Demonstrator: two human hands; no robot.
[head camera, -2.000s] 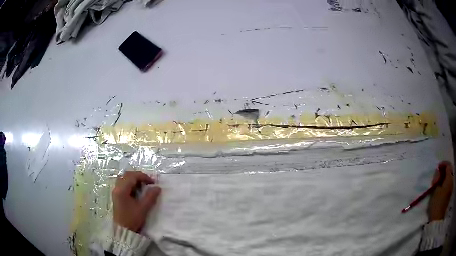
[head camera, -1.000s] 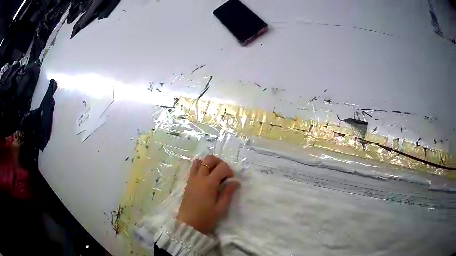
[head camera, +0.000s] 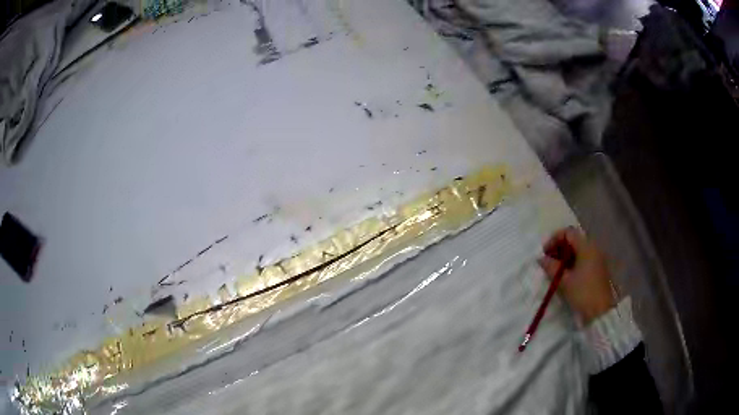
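Note:
The pale garment piece (head camera: 454, 324) lies on the table, its upper edge along the marking guide (head camera: 324, 312) under shiny clear film. The yellowed tape border (head camera: 324, 258) with a long dark line runs above the guide. My right hand (head camera: 579, 271), in a white ribbed cuff, is at the cloth's right end by the table edge. It holds the dark red pencil (head camera: 543, 308), whose tip points down and left over the cloth. My left hand is out of the picture.
A black phone (head camera: 19, 246) lies at the far left. A grey-green garment pile (head camera: 543, 73) hangs along the table's right edge. More grey cloth (head camera: 32, 73) lies at the upper left. A pale plastic bin (head camera: 628, 235) seems to stand beside the table at right.
The view has swung to the right. My left hand has left the picture and my right hand with the pencil is back in it. The phone shows farther left.

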